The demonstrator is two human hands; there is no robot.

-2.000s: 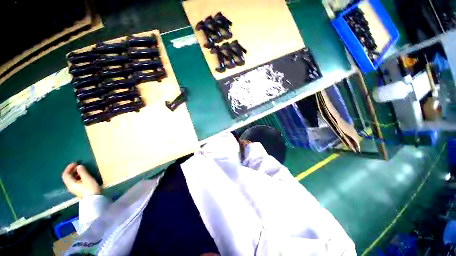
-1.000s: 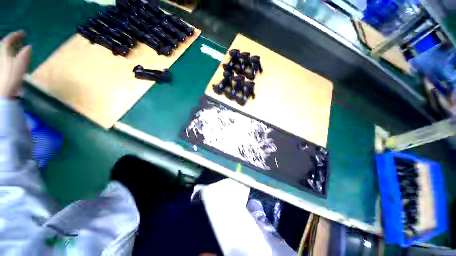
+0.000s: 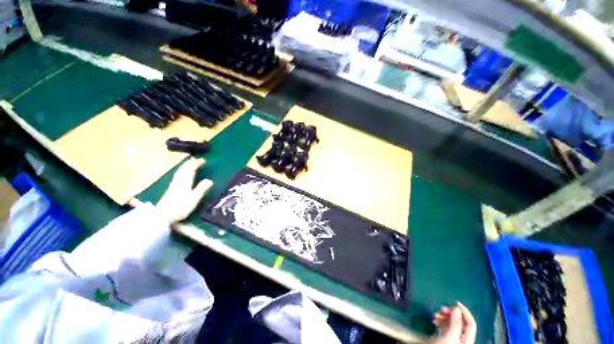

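My left hand (image 3: 182, 191) is over the green bench between the left board and the parts tray, fingers spread and empty, just below a single black body (image 3: 188, 146). My right hand (image 3: 456, 324) is at the bench's front edge, lower right, fingers curled; whether it holds anything is unclear. The black parts tray (image 3: 353, 252) holds a heap of white pins (image 3: 276, 218) and small black parts (image 3: 396, 269) at its right end. Black bodies (image 3: 288, 149) stand in rows on the board behind the tray (image 3: 363, 168). More bodies (image 3: 180, 99) fill the far part of the left board (image 3: 111, 158).
A blue bin (image 3: 501, 282) with black pieces is right of the bench. Stacked boards of bodies (image 3: 269, 80) are beyond, by the dark belt (image 3: 350, 101). A blue basket (image 3: 44, 232) is at the lower left. A person's blue sleeve (image 3: 586, 127) shows at the far right.
The view has swung to show more beyond the bench. My left hand has moved from left of the left board to beside the tray. My right hand has come into view.
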